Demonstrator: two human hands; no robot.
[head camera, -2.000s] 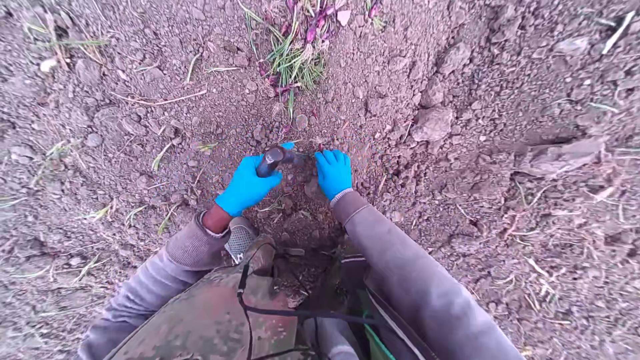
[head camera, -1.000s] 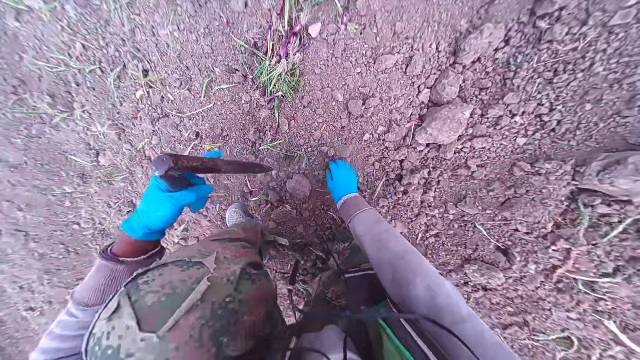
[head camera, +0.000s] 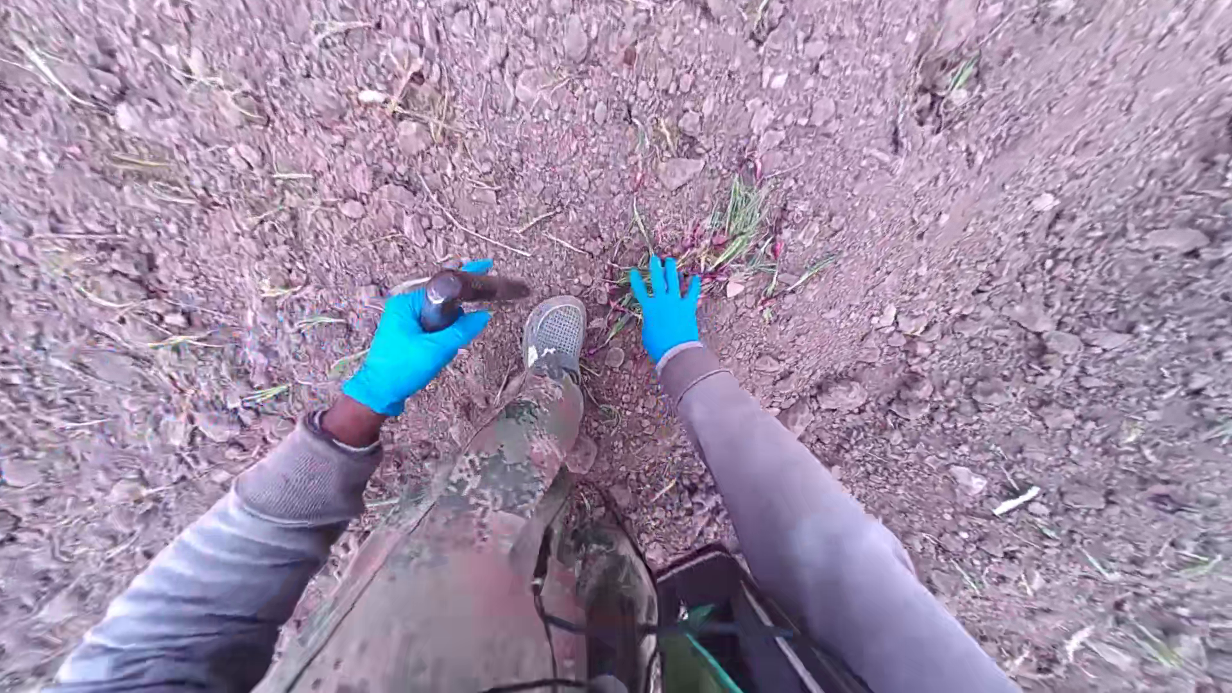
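My left hand (head camera: 409, 346), in a blue glove, is closed around the handle of a short digging tool (head camera: 481, 288) with a dark blade pointing right. My right hand (head camera: 669, 310), also blue-gloved, is spread palm down with its fingers apart, at the near left edge of a bunch of green-leaved seedlings with reddish-purple stems (head camera: 739, 226). Its fingertips reach the loose stems; whether they press on them I cannot tell. The bunch lies on dry, crumbly soil.
My grey perforated clog (head camera: 555, 332) stands on the soil between the hands. An open dark bag (head camera: 707, 587) with something green inside is by my legs, under the right forearm. Clods, small stones and dry straw are scattered over the ground, with a pale scrap (head camera: 1016, 500) at the right.
The right hand has gone from bare soil to beside the seedlings, its fingers now spread. The left hand still holds the tool. The view has shifted a lot.
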